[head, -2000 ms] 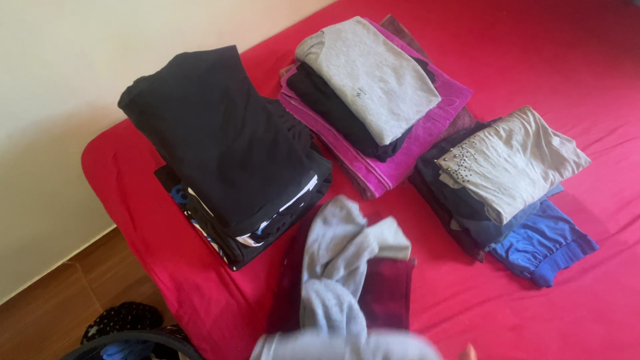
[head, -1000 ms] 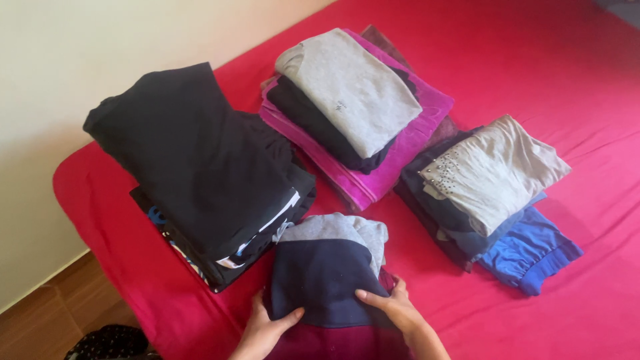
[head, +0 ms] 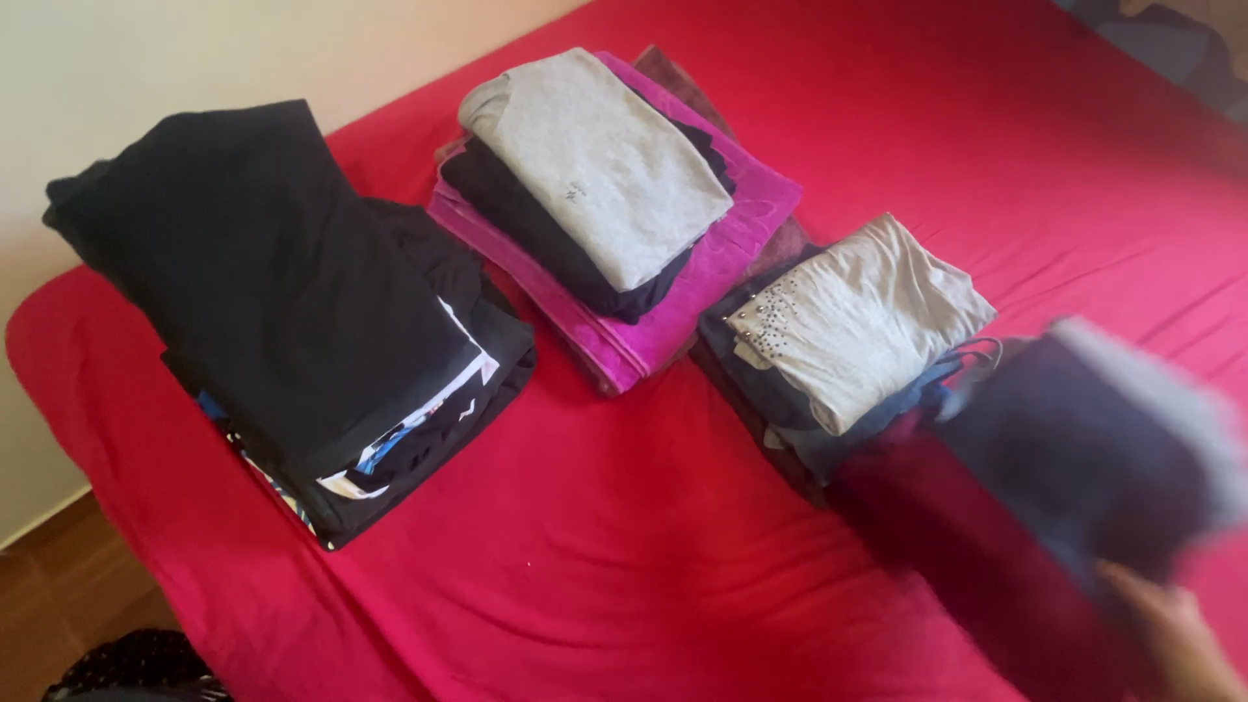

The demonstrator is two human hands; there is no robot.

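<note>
At the lower right, my right hand [head: 1165, 609] grips a bundle of folded clothes by its near edge. The bundle, blurred, shows a navy and grey garment [head: 1072, 448] and a maroon cloth [head: 965, 546]. It lies against or over the right pile, where a beige top with studs [head: 858, 322] rests on dark blue clothing; whether the two are pressed together is unclear. My left hand cannot be seen. Upper centre, a folded grey T-shirt [head: 604, 166] tops black clothing and magenta towel-like cloth [head: 765, 200]. A tall pile under a black garment [head: 263, 263] stands at left.
A red sheet [head: 546, 585] covers the bed beneath the piles. Its rounded corner lies at left, near a pale wall [head: 195, 49]. Below is a brown floor [head: 88, 595] with a black dotted cloth item [head: 127, 663]. Dark fabric [head: 1160, 49] shows at the upper right.
The navy, grey and maroon clothes have moved from the lower centre to the right, beside the studded-top pile. Both hands were on them a second ago; now only one shows.
</note>
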